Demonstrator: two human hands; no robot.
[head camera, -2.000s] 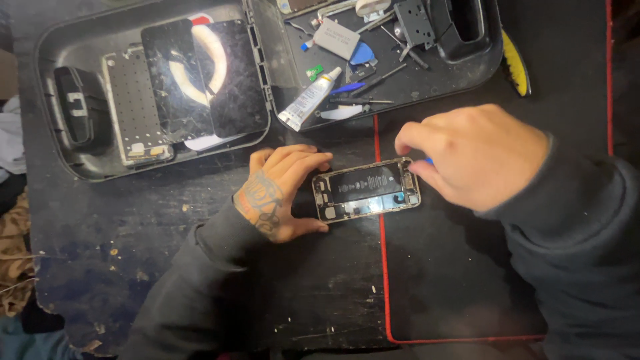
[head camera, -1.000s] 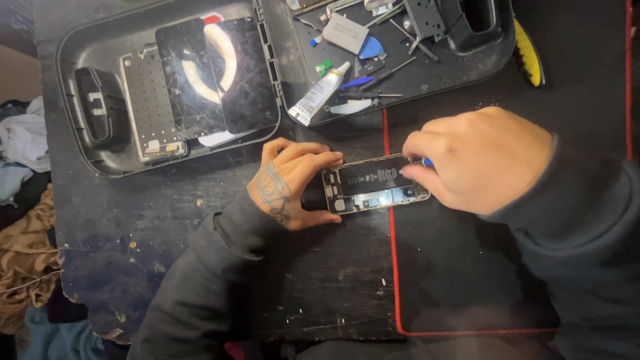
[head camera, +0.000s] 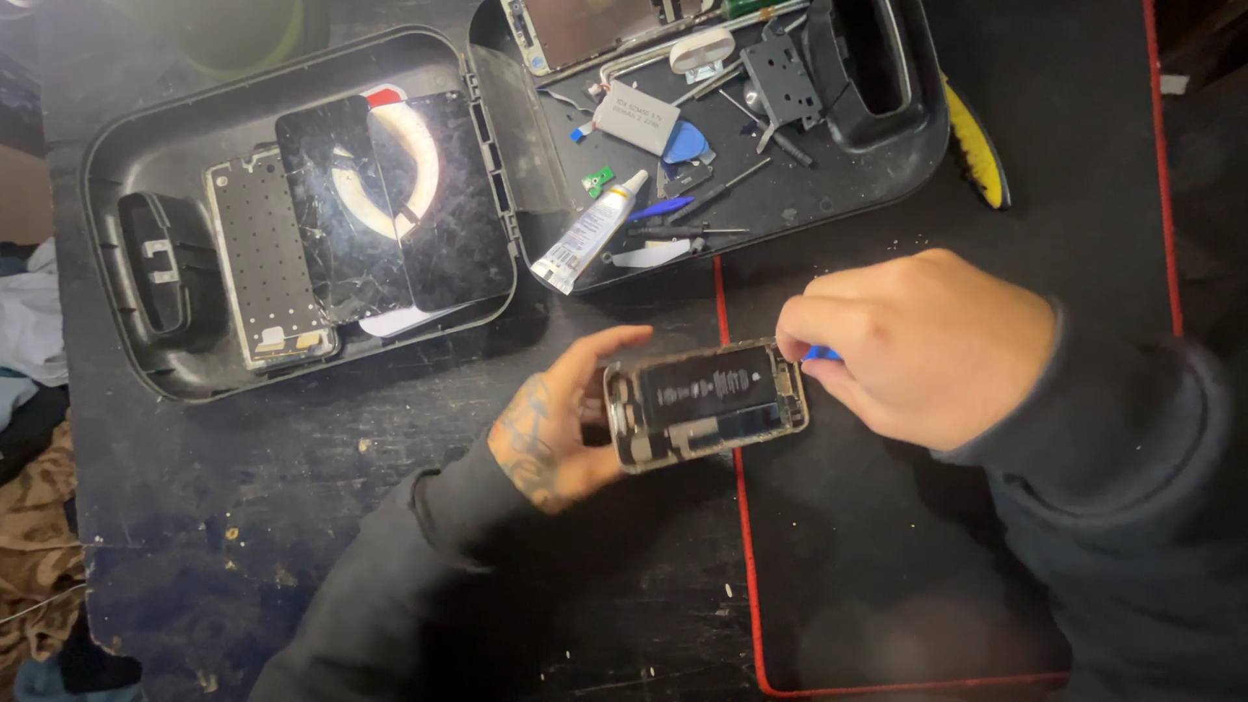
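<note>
An opened smartphone body (head camera: 710, 402) with its black battery (head camera: 704, 388) and inner parts showing lies across the red edge of a black mat. My left hand (head camera: 565, 429) holds the phone by its left end, the thumb at the lower side and the fingers partly hidden behind it. At the phone's upper right corner my right hand (head camera: 907, 341) pinches a small blue thing (head camera: 821, 353), of which only a bit shows between the fingers; its kind cannot be told.
Above the hands lies an open black plastic case (head camera: 127, 361). It holds phone screens (head camera: 439, 263), a perforated metal plate (head camera: 263, 244), a white tube (head camera: 585, 234), a silver battery cell (head camera: 636, 117), a blue pick (head camera: 686, 143) and screwdrivers. A yellow-and-black tool (head camera: 975, 151) lies beside the case.
My left hand's fingers have opened out from the phone's upper edge, and the phone now tilts differently. My right hand stays at the phone's right end.
</note>
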